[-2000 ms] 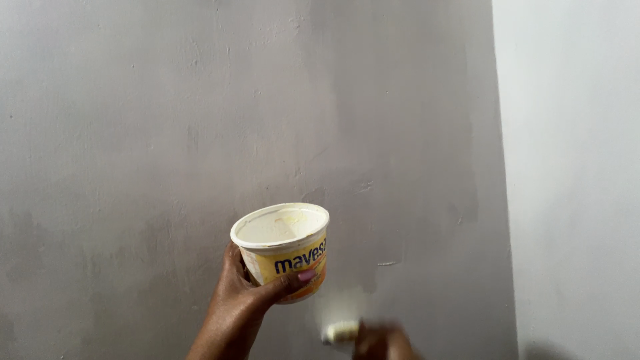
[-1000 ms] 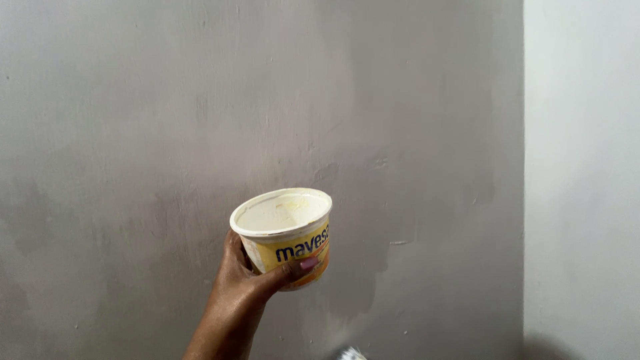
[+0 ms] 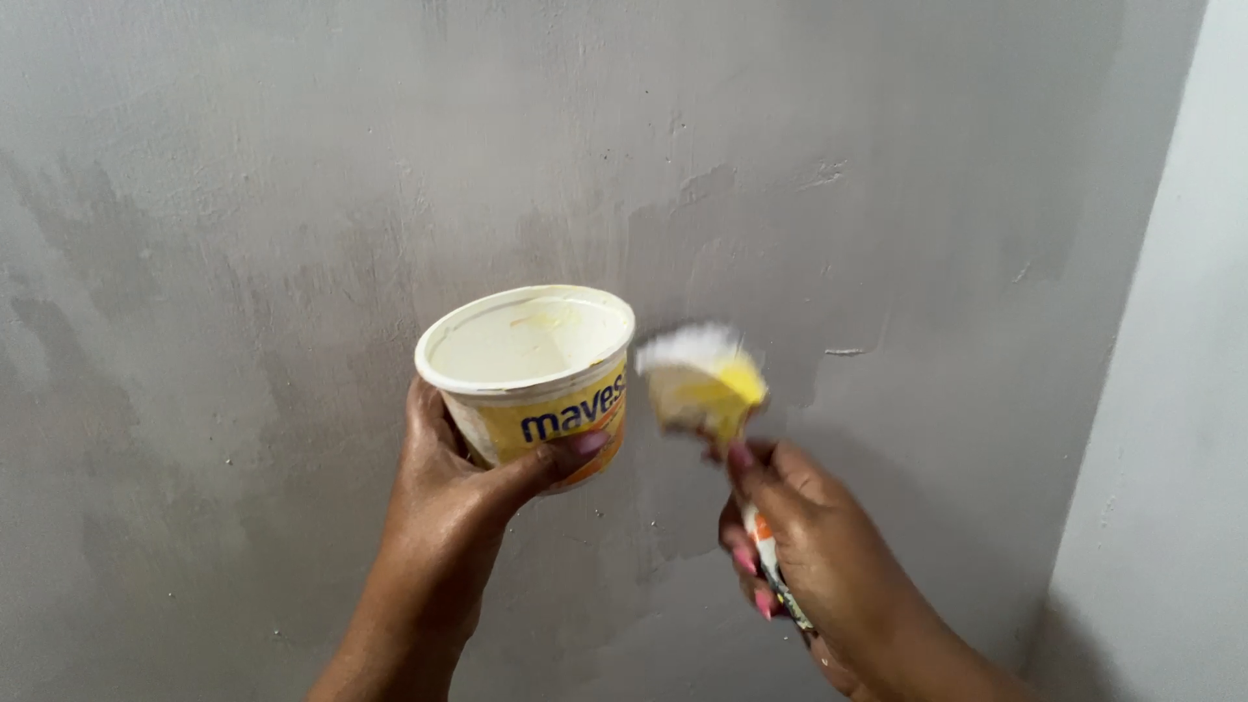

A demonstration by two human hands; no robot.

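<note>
My left hand [image 3: 468, 487] grips a white plastic Mavesa tub [image 3: 561, 414] with a yellow label, thumb across its front. The tub is tilted a little, its open mouth upward, with yellowish smears on the inner wall; how much it holds cannot be told. Just right of the tub, my right hand [image 3: 809, 536] holds a paintbrush [image 3: 707, 385] by its handle, the head pointing up and left. White shows on the blurred bristle tips and bright yellow on the side of the head. The brush and tub look apart.
Behind both hands stands a grey wall [image 3: 322, 175] with darker, uneven patches, small bumps and scratches. At the right it meets a lighter wall [image 3: 1150, 439] along a slanting corner, with a dark shadow low in that corner.
My right hand, out of view one second ago with only a bit of white showing at the bottom edge, has come up beside the tub with the brush. My left hand still holds the tub.
</note>
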